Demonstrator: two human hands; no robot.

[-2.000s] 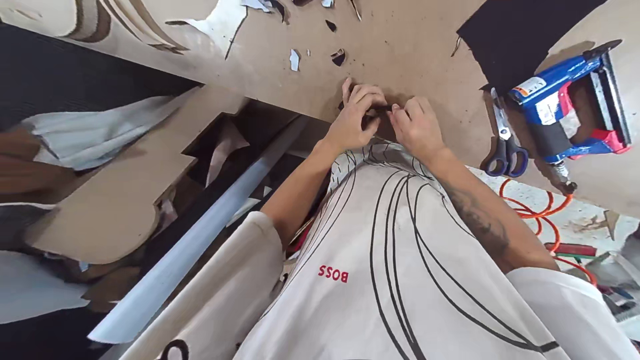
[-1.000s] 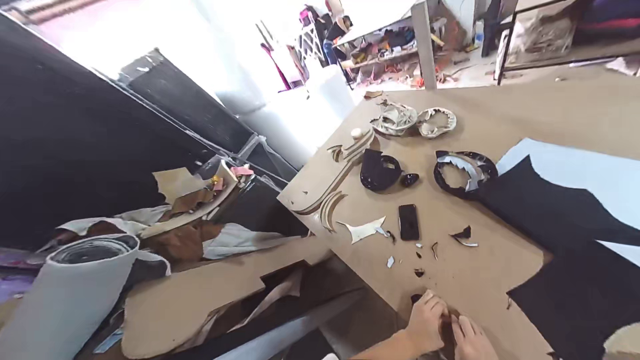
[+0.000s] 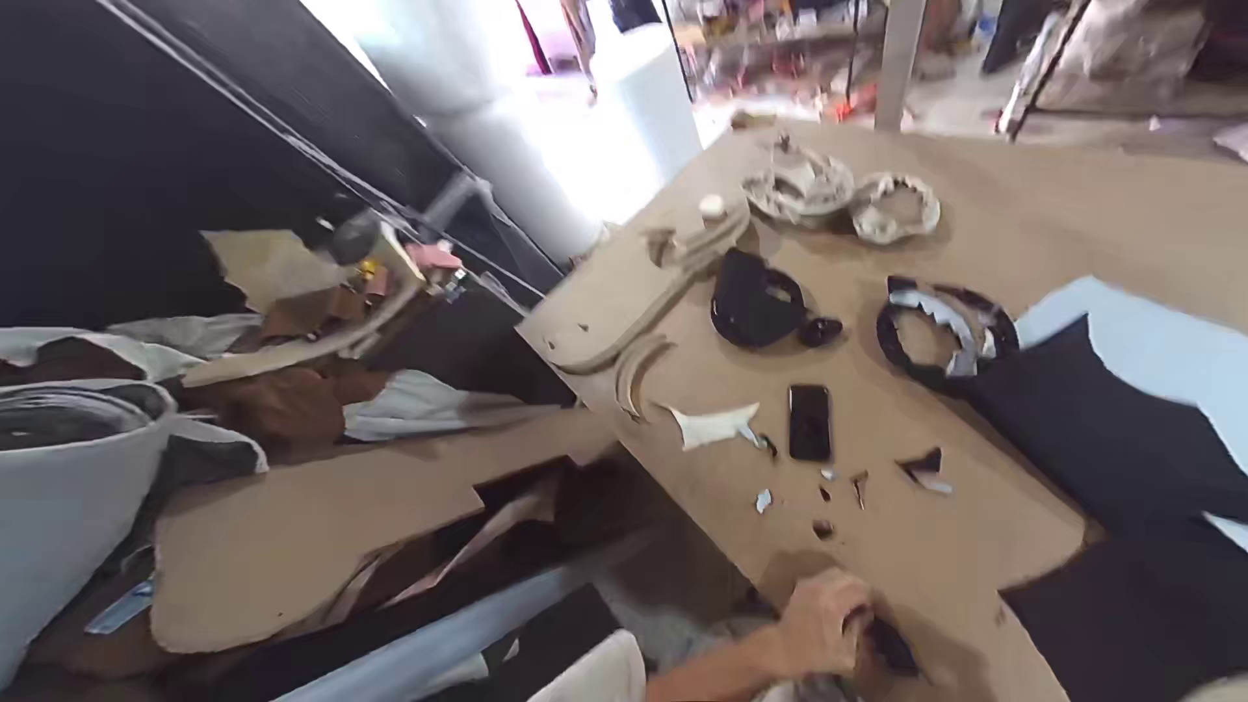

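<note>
My left hand (image 3: 829,619) is over the near edge of the brown table (image 3: 936,546), its fingers curled. Right beside its fingers is a small dark piece (image 3: 892,648); blur hides whether they grip it. My right hand is out of view. Beyond the left hand lie small scraps (image 3: 823,529), a black smartphone (image 3: 809,422) and a white offcut (image 3: 715,426). Farther back are a black rounded covered part (image 3: 751,300) and a black ring-shaped part (image 3: 882,336). Black sheet material (image 3: 1102,419) spreads over the right side, partly on a pale sheet (image 3: 1170,341).
Two cream ring-shaped pieces (image 3: 895,208) and a curved tan panel (image 3: 624,302) lie at the table's far left. Left of the table are a large brown board (image 3: 322,526), a grey roll (image 3: 78,507) and heaped offcuts (image 3: 283,405). A white roll (image 3: 643,97) stands behind.
The view has swung up and left from the lap. My right hand, beside the left in both earlier frames, is out of view. The scissors and blue staple gun seen two seconds ago are also out of view.
</note>
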